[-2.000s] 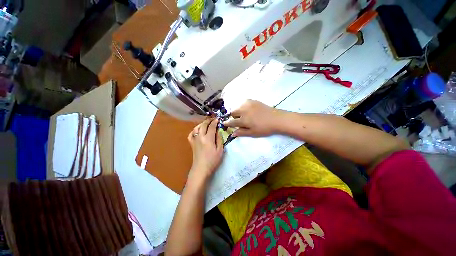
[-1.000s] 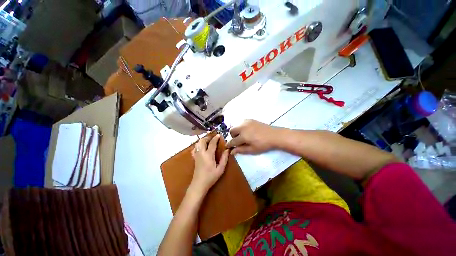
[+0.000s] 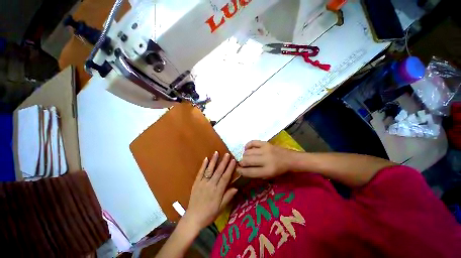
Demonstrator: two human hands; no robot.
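A tan leather panel (image 3: 174, 146) lies flat on the white table, its upper corner at the presser foot (image 3: 191, 93) of the sewing machine (image 3: 146, 50). A small white tab (image 3: 179, 208) shows at its lower left edge. My left hand (image 3: 212, 189) lies on the panel's lower right part, fingers spread and pressing, a ring on one finger. My right hand (image 3: 263, 160) is at the panel's right edge, fingers bent and fingertips together on the edge beside my left fingertips. The needle's tip cannot be made out.
Thread snips (image 3: 298, 50) with red cord lie on the machine bed. White-faced pieces (image 3: 30, 141) lie on cardboard (image 3: 71, 116) at left, above a stack of brown panels (image 3: 50, 216). A black rectangular thing (image 3: 380, 19) is at top right, with a blue-capped container (image 3: 410, 69) below.
The panel has turned and moved up and left in the picture; its white tab shows again. Both hands have moved from beside the presser foot down to the panel's lower right. The view has shifted.
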